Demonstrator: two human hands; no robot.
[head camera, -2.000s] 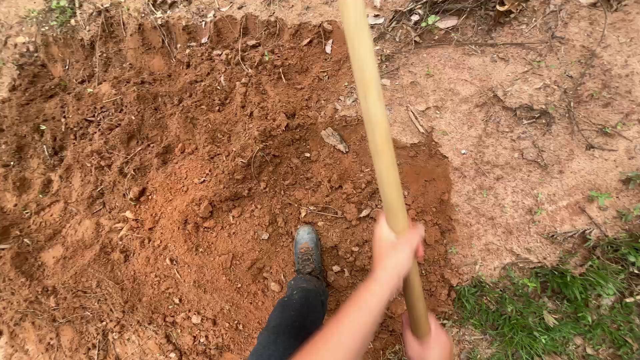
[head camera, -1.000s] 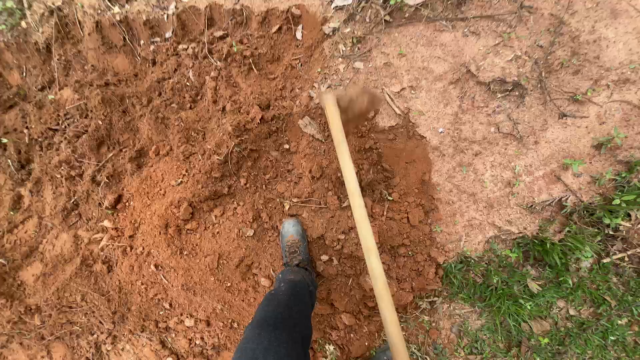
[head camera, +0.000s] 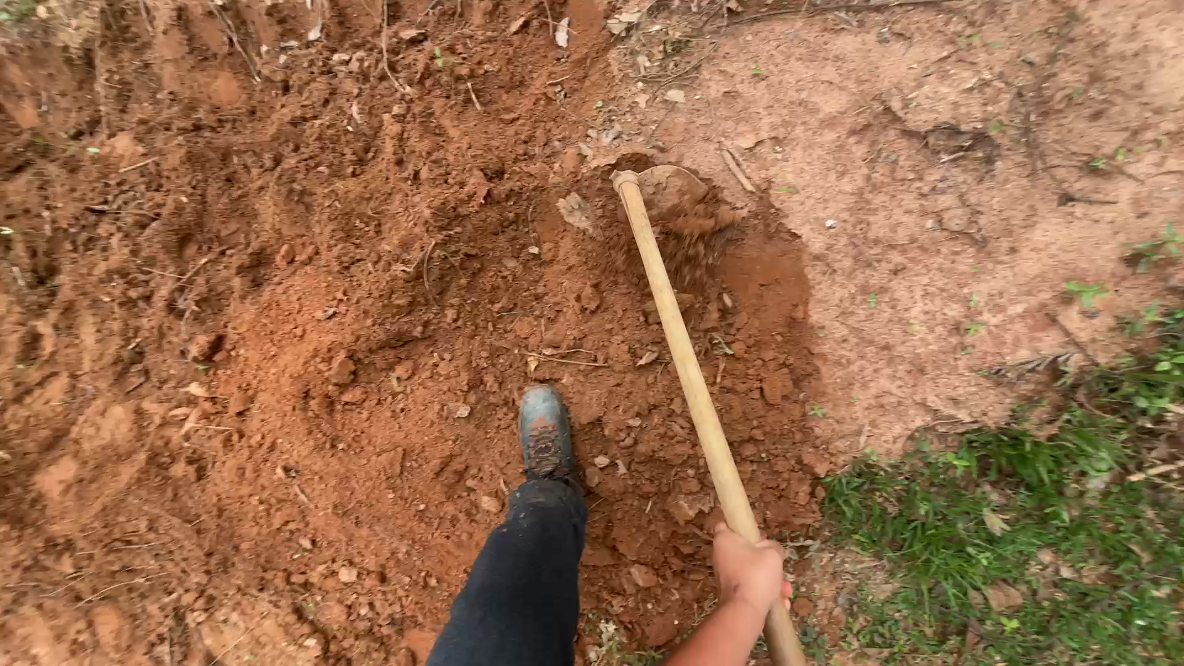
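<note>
My left hand (head camera: 749, 566) is closed around the lower part of the wooden handle (head camera: 694, 379) of a hoe. The handle slants up and to the left from the bottom edge. At its far end the soil-covered metal hoe blade (head camera: 671, 191) lies at the edge of the dug red soil (head camera: 462, 314), partly hidden by dirt. Loose soil (head camera: 698, 245), blurred, is just below the blade. My right hand is out of view.
My boot (head camera: 546, 430) stands on the loose soil left of the handle. Paler packed ground (head camera: 925, 240) lies to the right, grass (head camera: 1017, 518) at the lower right. A flat grey-brown piece (head camera: 578, 213) lies beside the blade.
Two seconds ago both hands were on the handle in view; one second ago neither was. The left hand has come back into view, and soil now shows loose below the blade.
</note>
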